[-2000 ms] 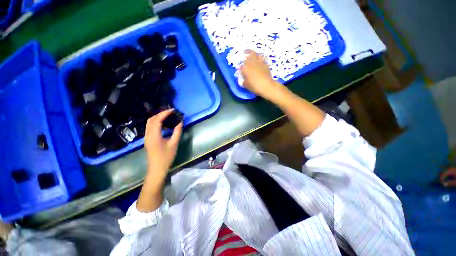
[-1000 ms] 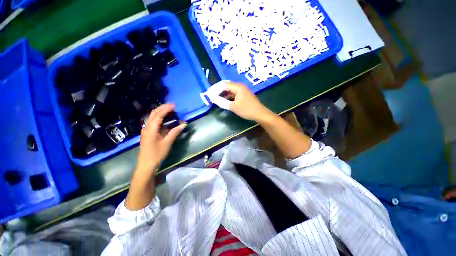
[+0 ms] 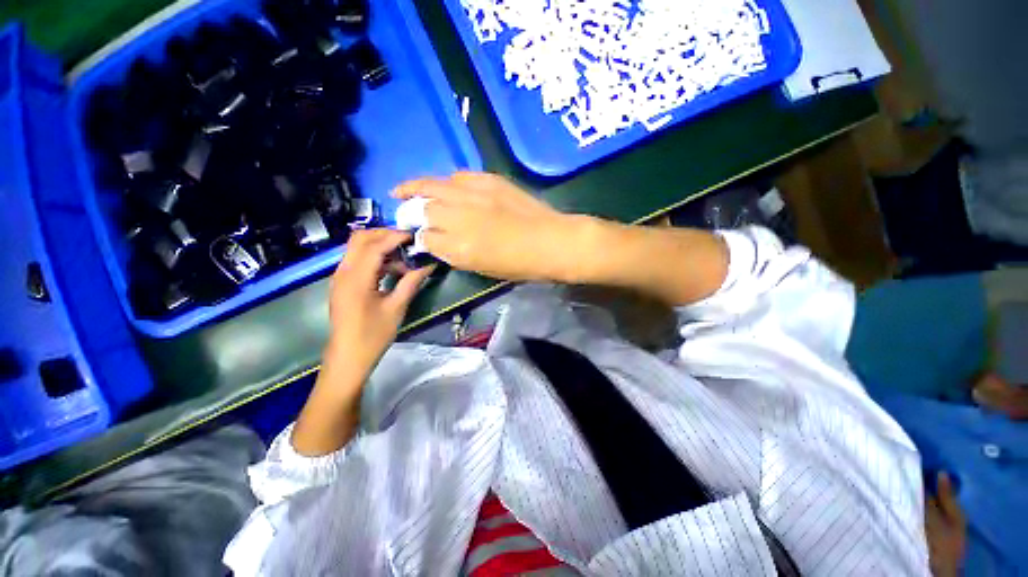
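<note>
My left hand (image 3: 369, 287) holds a black plastic housing (image 3: 416, 255) above the bench's front edge, mostly hidden by the fingers. My right hand (image 3: 473, 225) meets it there, with white at the fingertips that may be finger cots or an insert; I cannot tell which. A shallow blue tray (image 3: 423, 130) with a heap of black housings (image 3: 242, 147) lies just beyond my hands. A second blue tray (image 3: 543, 153) with a heap of white plastic inserts (image 3: 643, 51) is at the upper right. One small white piece (image 3: 464, 108) lies at the first tray's right rim.
A deep blue bin (image 3: 102, 327) with a few black pieces stands at the left. A white sheet with a dark clip (image 3: 834, 45) lies right of the insert tray. Below the bench are a clear bag (image 3: 738, 207) and brown carton (image 3: 834, 214). A person's hand (image 3: 945, 524) shows at the right.
My right hand has moved from the white inserts, left across the bench to my left hand. Both hands now meet at the black housing. The trays have shifted up and left in view.
</note>
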